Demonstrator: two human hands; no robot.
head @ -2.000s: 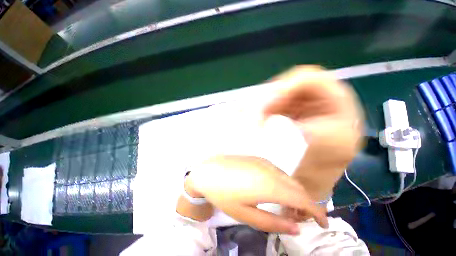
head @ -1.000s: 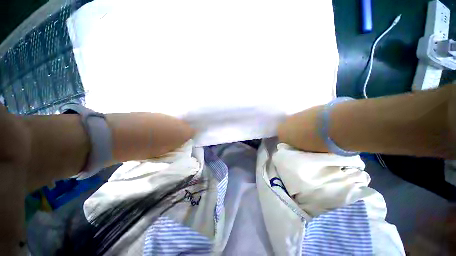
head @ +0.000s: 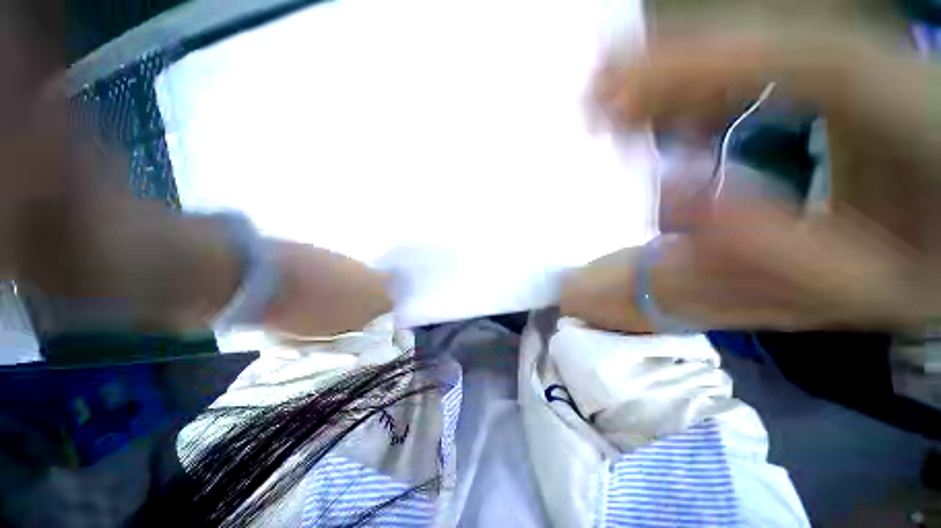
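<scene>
A large white sheet (head: 413, 124) lies in front of me, its near edge over my lap between my forearms. My right hand (head: 764, 124) is raised close to the camera at the upper right, strongly blurred. Its fingers point left over the sheet's right edge, with a gap below them, and nothing shows in it. My left hand (head: 62, 217) is a dark blur at the left edge; its fingers cannot be made out. Pale bands circle my left wrist (head: 251, 276) and my right wrist (head: 650, 281).
A thin white cable (head: 729, 139) lies on the green bench right of the sheet, partly behind my right hand. Clear gridded trays (head: 124, 124) lie to the left. Another white sheet (head: 14, 328) shows at the left edge. Dark hair hangs over my left leg.
The hands were low over the sheet, then beyond the picture's sides with forearms spread. Now my right hand shows at the upper right. The blue cylinder and most of the power strip are covered.
</scene>
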